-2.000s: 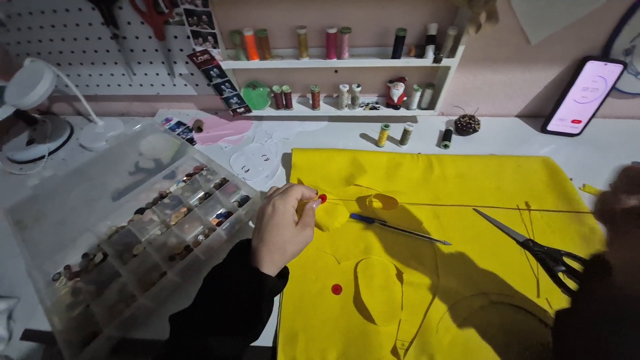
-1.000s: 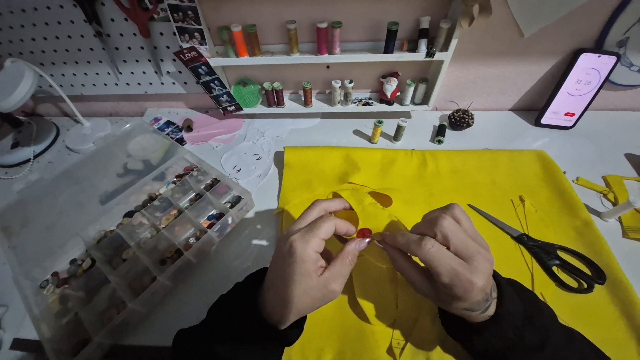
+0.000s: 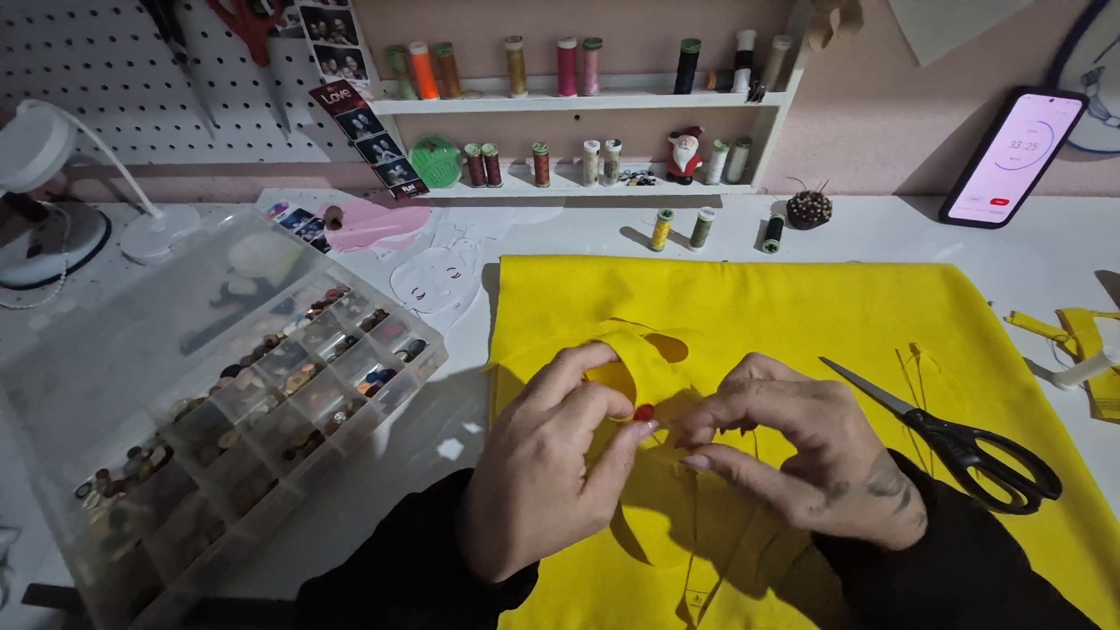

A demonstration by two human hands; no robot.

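My left hand [image 3: 560,451] pinches a yellow fabric piece [image 3: 646,359] with a red button [image 3: 644,412] at its thumb and fingertips. Close on the right is my right hand [image 3: 801,446], its thumb and fingers drawn together near the button; whether a needle or thread is between them cannot be told. Beneath both hands lies a large yellow cloth [image 3: 744,302]. Black-handled scissors [image 3: 949,437] rest on it, right of my right hand, blades pointing up-left. Loose dark threads [image 3: 914,394] lie beside the blades.
An open clear plastic organizer [image 3: 289,437] of buttons stands at left. Thread spools [image 3: 661,229] and a pincushion [image 3: 809,208] are behind the cloth, below a white shelf [image 3: 577,105]. A phone [image 3: 1015,157] leans at back right; yellow scraps [image 3: 1085,337] lie at the right edge.
Two seconds ago my left hand held a red button alone above the cloth, where a pen and another red button showed. Both hands have since come together around the fabric piece and button.
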